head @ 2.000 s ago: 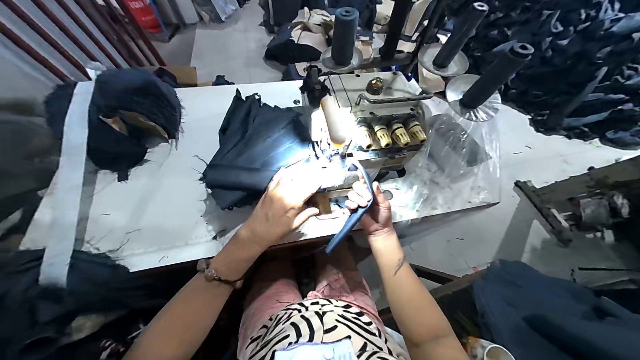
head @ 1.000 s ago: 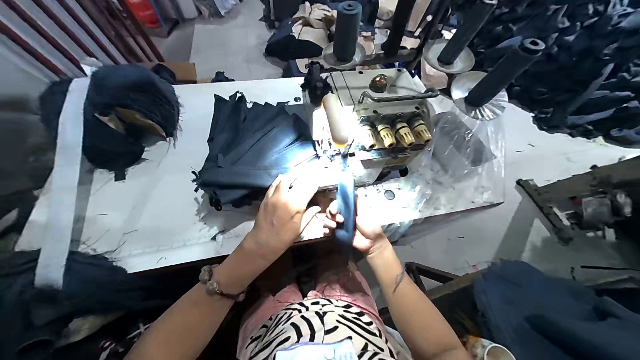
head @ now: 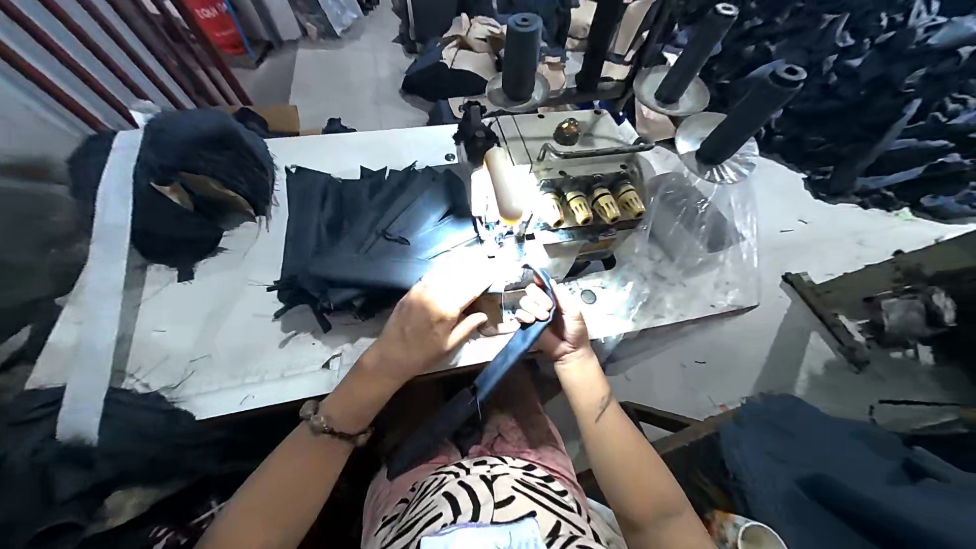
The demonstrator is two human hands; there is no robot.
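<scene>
An overlock sewing machine with a lit needle area stands on the white table. My right hand grips a dark blue fabric strip just in front of the presser foot; the strip's lower part hangs over the table edge toward my lap. My left hand lies at the left of the needle area, its fingertips washed out by the bright light, so whether they hold cloth does not show. Beside it, a pile of dark fabric pieces rests on the table.
Thread cones rise behind the machine. A clear plastic bag lies to its right. At the left is a dark cloth bundle with a white strip. Dark fabric heaps sit at lower right, with more beyond the table.
The strip hung nearly straight down from my right hand one second ago; now it slants down to the left and a longer length shows. My left hand stays beside the needle area.
</scene>
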